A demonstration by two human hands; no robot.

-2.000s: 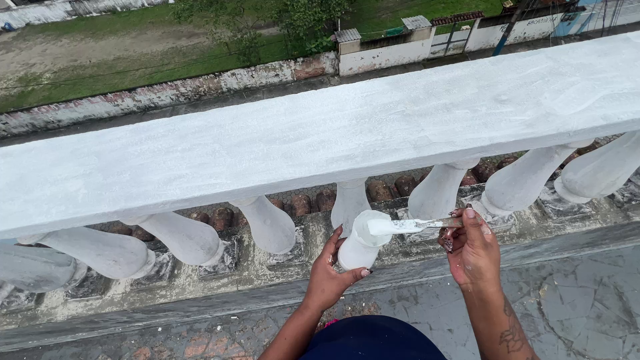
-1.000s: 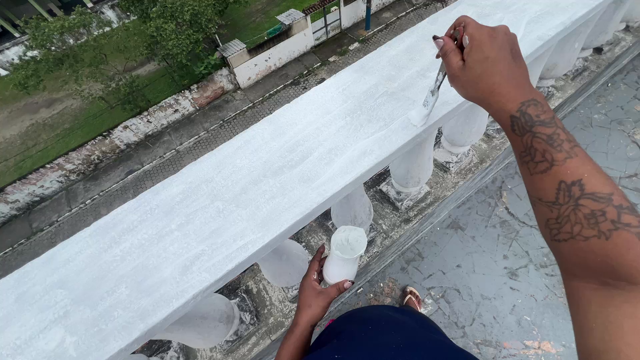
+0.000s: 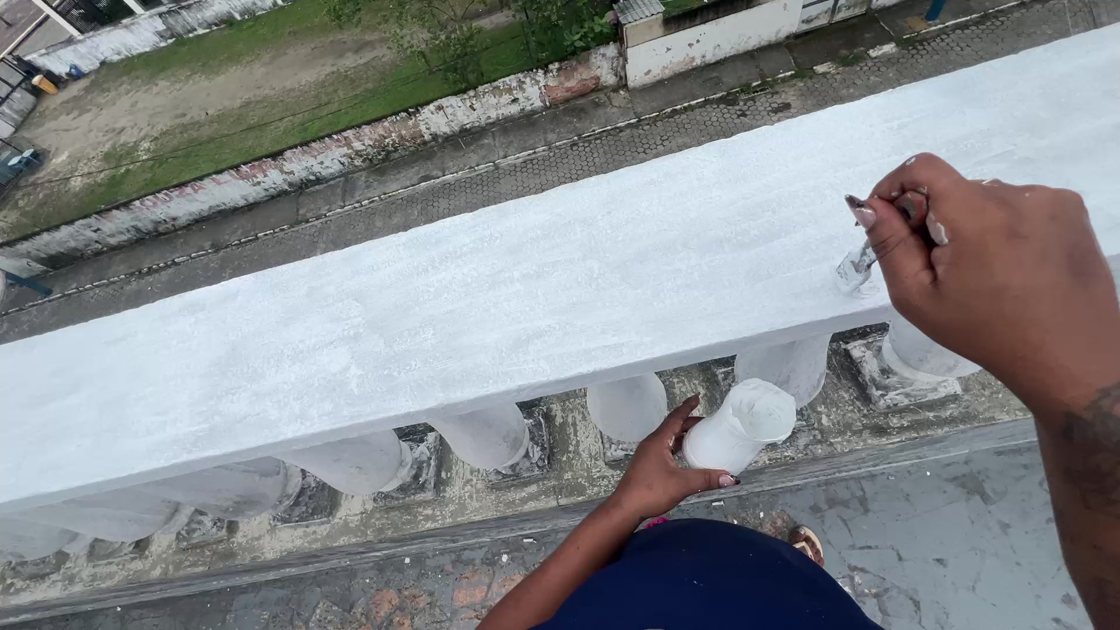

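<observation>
A paintbrush (image 3: 857, 267) coated in white paint is pinched in my right hand (image 3: 989, 254), its bristles on the top of the white balustrade rail (image 3: 490, 289) near the inner edge. Most of the brush handle is hidden by my fingers. My left hand (image 3: 661, 468) is wrapped round the side of a white container (image 3: 739, 427) with white paint in its mouth. The container is tilted a little and stands out in front of the balusters, below the rail. White paint spots mark my right fingers.
White balusters (image 3: 486, 436) stand under the rail on a weathered concrete ledge (image 3: 560, 455). A cracked grey floor (image 3: 945, 525) lies on my side, with a sandalled foot (image 3: 806, 542) on it. Beyond the rail, far below, run a paved street (image 3: 525, 179) and a peeling wall (image 3: 350, 144).
Two seconds ago the brush was at the container's mouth; one second ago it was on the rail's edge, where it is now. My left hand has kept hold of the container.
</observation>
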